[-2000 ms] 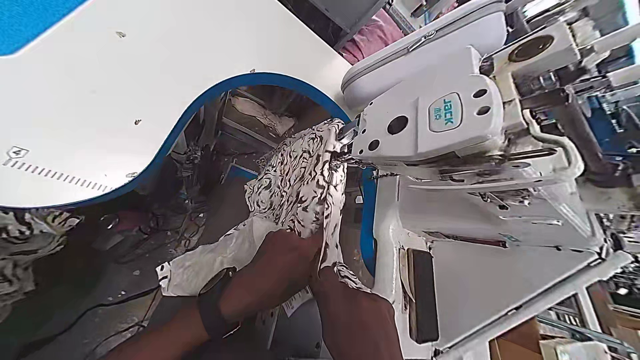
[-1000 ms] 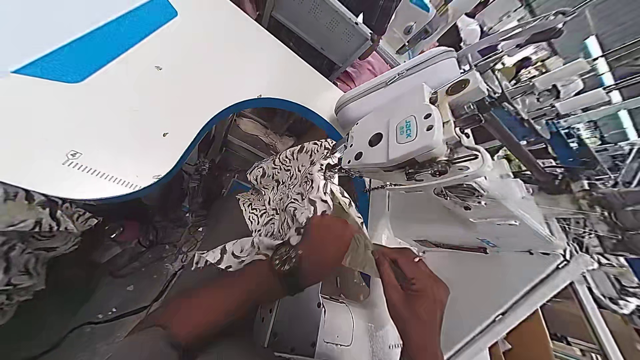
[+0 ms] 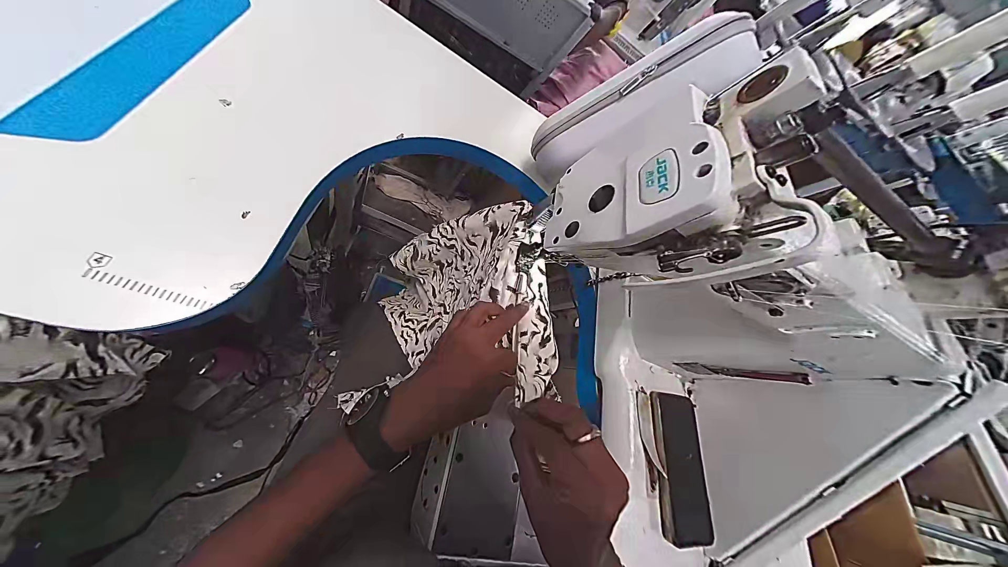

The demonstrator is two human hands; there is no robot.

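Observation:
A white Jack industrial sewing machine point(image 3: 638, 189) stands at centre right. Black-and-white patterned fabric point(image 3: 449, 268) lies under its needle area and hangs down to the left. My left hand point(image 3: 472, 362), with a dark watch on the wrist, presses on the fabric just below the needle area, index finger stretched along it. My right hand point(image 3: 567, 465), a ring on one finger, pinches the fabric's lower end between thumb and fingers. The presser foot is hard to make out.
A white table point(image 3: 197, 157) with a curved blue edge spans the upper left. More patterned fabric point(image 3: 63, 409) hangs below it at the left. A dark cable point(image 3: 228, 480) runs across the floor. Pink cloth point(image 3: 579, 75) and a person's hand point(image 3: 606, 20) appear behind the machine.
My left hand has moved up the fabric towards the needle area. My right hand has come from the right to the fabric's lower end. The fabric lies flatter and straighter than one second ago.

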